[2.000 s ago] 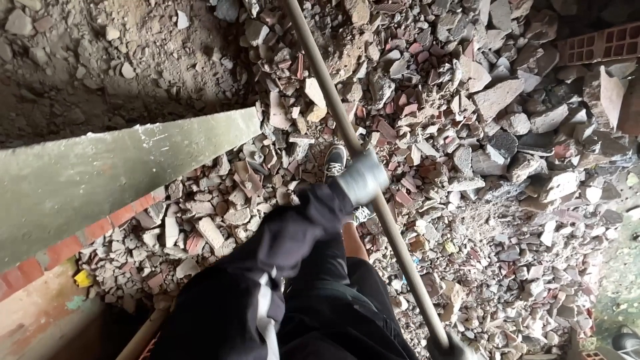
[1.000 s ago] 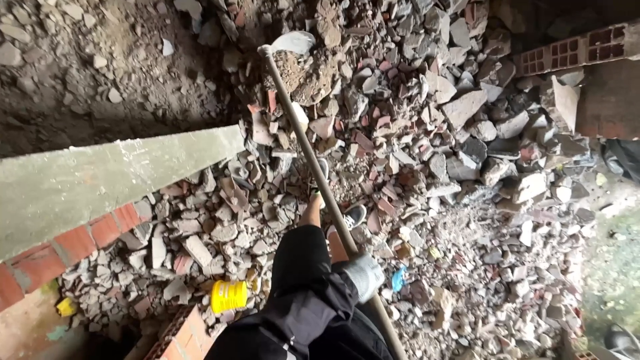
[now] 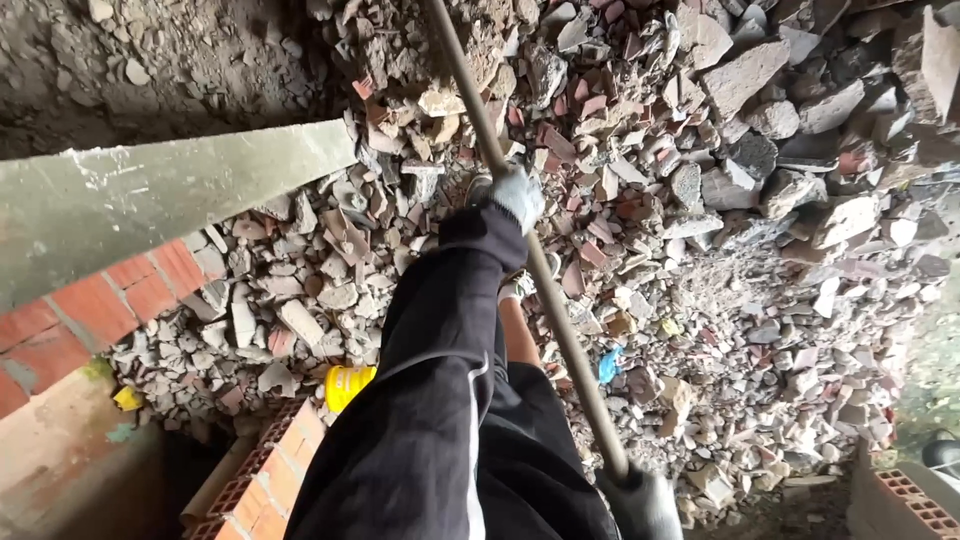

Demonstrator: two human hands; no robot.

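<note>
A long wooden tool handle [image 3: 559, 307] runs diagonally across the view; its far end lies beyond the top edge, so the tool's head is hidden. My left hand [image 3: 517, 196], in a light grey work glove and dark sleeve, grips the shaft at the upper middle. At the shaft's lower end, near the bottom edge, my right hand [image 3: 641, 504] is closed around it in a grey glove. Under the handle lies broken masonry rubble [image 3: 592, 187] of concrete and red brick pieces. My shoes stand in this rubble, partly covered by my left arm and the shaft.
A concrete-topped ledge [image 3: 187, 180] with red brickwork [image 3: 97, 307] juts in from the left. A yellow plastic container [image 3: 349, 386] sits beside a hollow-brick wall [image 3: 266, 480]. Blue scrap [image 3: 610, 365] lies right of the handle. Larger slabs [image 3: 746, 79] lie upper right, hollow bricks [image 3: 919, 502] lower right.
A second ago the tool's head end showed at the top; now it is out of view. My left hand has moved up in the view, and my right hand has come back into sight.
</note>
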